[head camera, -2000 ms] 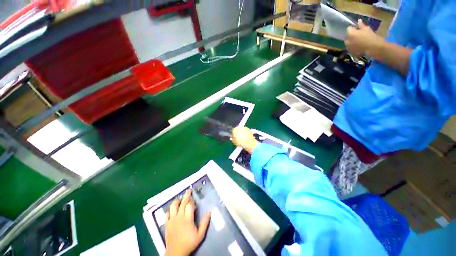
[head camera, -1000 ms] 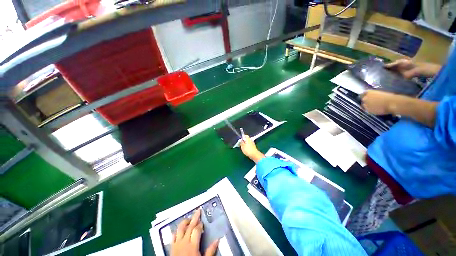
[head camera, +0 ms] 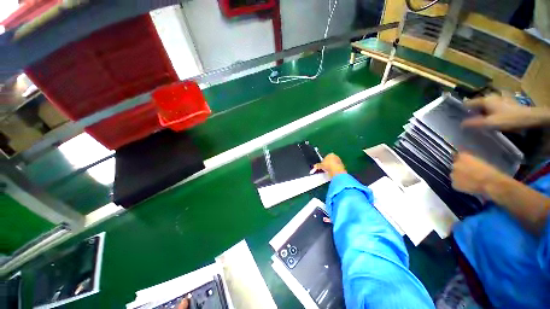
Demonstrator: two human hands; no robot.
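Observation:
A small black panel lies mid-bench, with a clear shiny strip across its left part and a white sheet showing below it. My right hand is at the panel's right edge, fingertips on or beside it; whether they pinch it is unclear. A phone-graphic panel on white backing lies partly under my right sleeve. Another phone-graphic panel lies on white sheets at the bottom edge. Only a fingertip of my left hand shows on it; the rest is cut off.
A coworker's blurred hands are over a panel stack at right. White cards lie before it. A white-edged dark panel lies lower left. A black sheet and red tray are beyond the bench's pale rail.
My right hand has moved from the film on the small panel to the panel's right edge. The white sheet now shows below the panel. My left hand has dropped mostly out of view.

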